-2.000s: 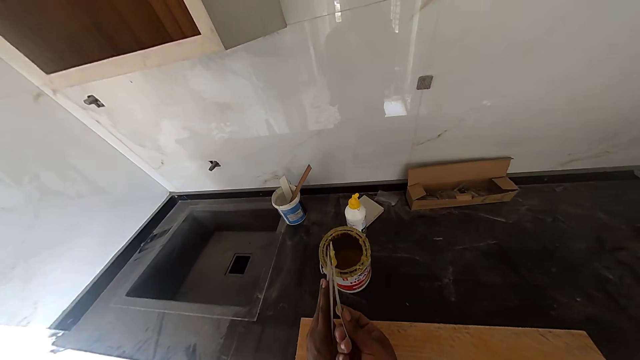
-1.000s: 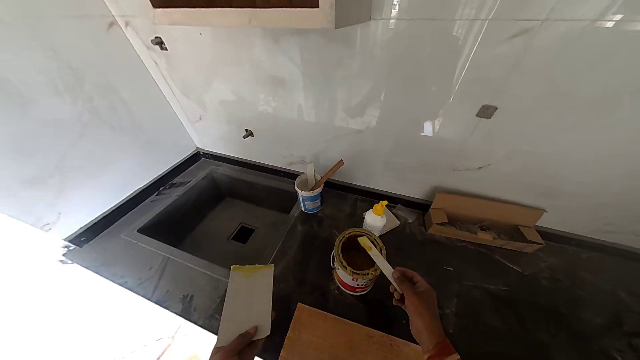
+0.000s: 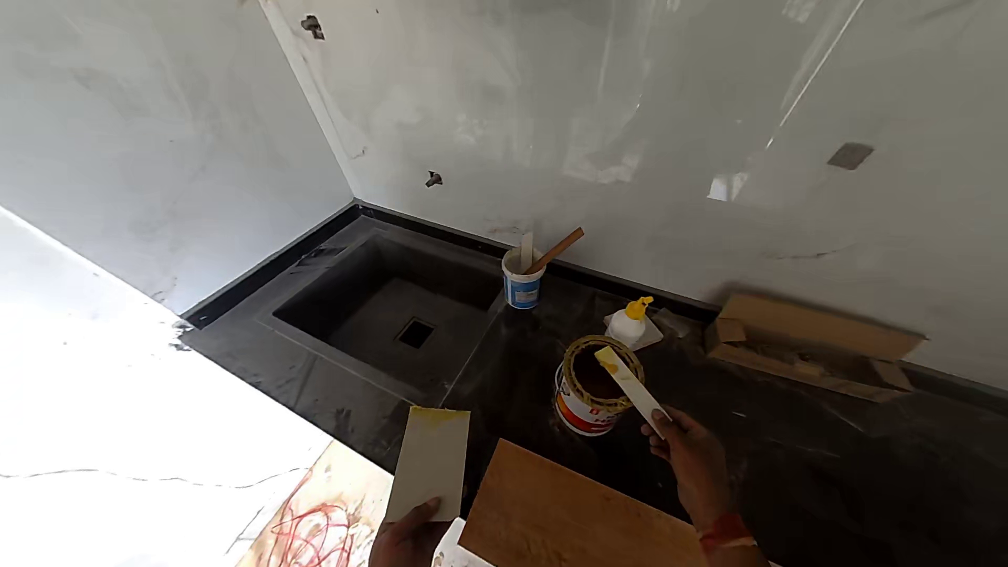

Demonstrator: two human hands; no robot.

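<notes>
My left hand (image 3: 409,535) holds a wide, pale flat strip (image 3: 431,461) by its lower end; yellow adhesive-like paste coats its top edge. Between the thumb and fingers of my right hand (image 3: 693,461) is a narrow pale strip (image 3: 636,394), its yellow-smeared tip over the mouth of an open tin (image 3: 587,413). The tin has a yellow-crusted rim and a dark inside. Below both hands' strips, a brown wooden board (image 3: 579,512) lies at the bottom of the view. A white bottle with a yellow nozzle (image 3: 628,327) stands just behind the tin.
A dark sink (image 3: 386,303) is set in the black countertop (image 3: 795,480) at left. Behind the tin stands a white and blue tub (image 3: 522,291) holding a wooden stick and a pale strip. An open cardboard box (image 3: 803,378) lies along the tiled wall (image 3: 551,102). Red wires (image 3: 315,535) lie lower left.
Two seconds ago my hands were together in front of the tin; now they are apart, each with a strip. Since one second ago both hands have stayed about the same.
</notes>
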